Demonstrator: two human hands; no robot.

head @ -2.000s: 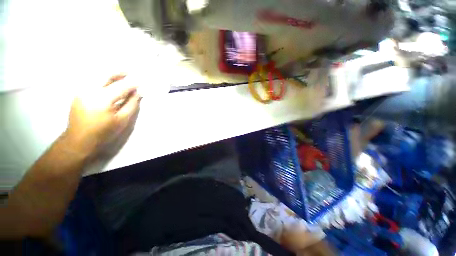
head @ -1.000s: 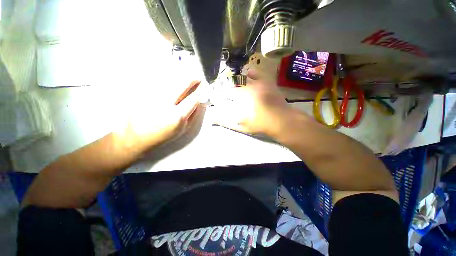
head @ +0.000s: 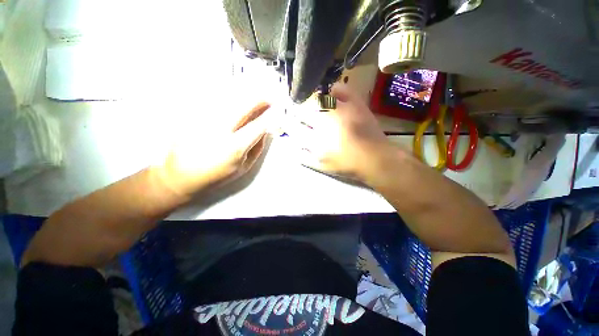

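Observation:
The sewing machine head (head: 473, 59), grey with red lettering, stands at the top right. Its dark end comes down between my hands. My left hand (head: 220, 144) lies on the white table left of the needle area, fingers extended and close together. My right hand (head: 341, 138) lies just right of it, fingertips below the dark head end. Both are partly washed out by glare. Any fabric piece under the fingertips is lost in the glare, so I cannot tell what either hand holds.
A lit smartphone in a red case (head: 408, 92) lies under the machine arm. Scissors with yellow and red handles (head: 462, 141) lie beside it, with small snips (head: 500, 146) to their right. Cream cloth (head: 33, 125) is at far left, a flat white stack (head: 79, 72) near it. Blue crates (head: 407, 262) stand below.
Two seconds ago only my left hand was on the table and my right was low, near the crates. Since one second ago both hands stay at the needle area; the view has shifted slightly.

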